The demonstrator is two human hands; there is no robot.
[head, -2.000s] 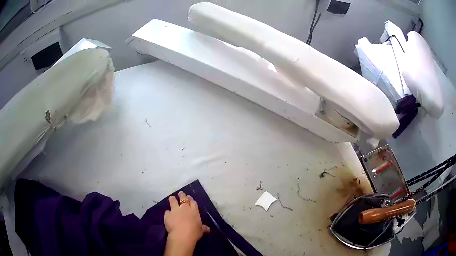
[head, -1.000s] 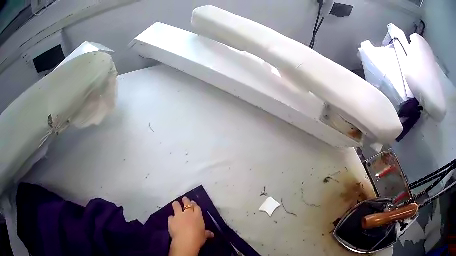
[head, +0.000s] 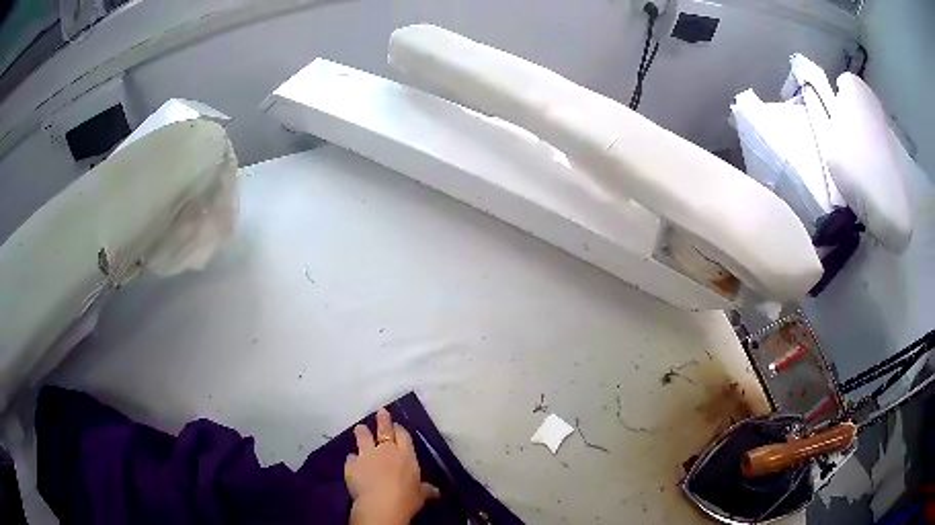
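The dark purple garment [head: 154,461] lies heaped at the lower left, and its flat straight end reaches a corner near the bottom centre. My left hand [head: 388,472], with a ring on one finger, lies palm down on this flat end, fingers somewhat apart and thumb toward the right. The long thin blades of the scissors [head: 443,463] lie along the cloth just right of my left hand, close to the cloth's right edge. Their handle end is cut off or hard to see at the bottom edge. My right hand is not in view.
The steam iron [head: 754,467] stands at the lower right by its metal rest [head: 795,359]. A white scrap [head: 553,433] and dark thread ends lie on the white table [head: 308,318]. A long padded arm [head: 615,144] spans the far side. Another padded arm [head: 133,205] is at the left.
The scene sits slightly lower in the picture. My left hand stays on the cloth with its fingers slightly shifted. The blades remain beside it, at a slightly changed position along the cloth's edge.
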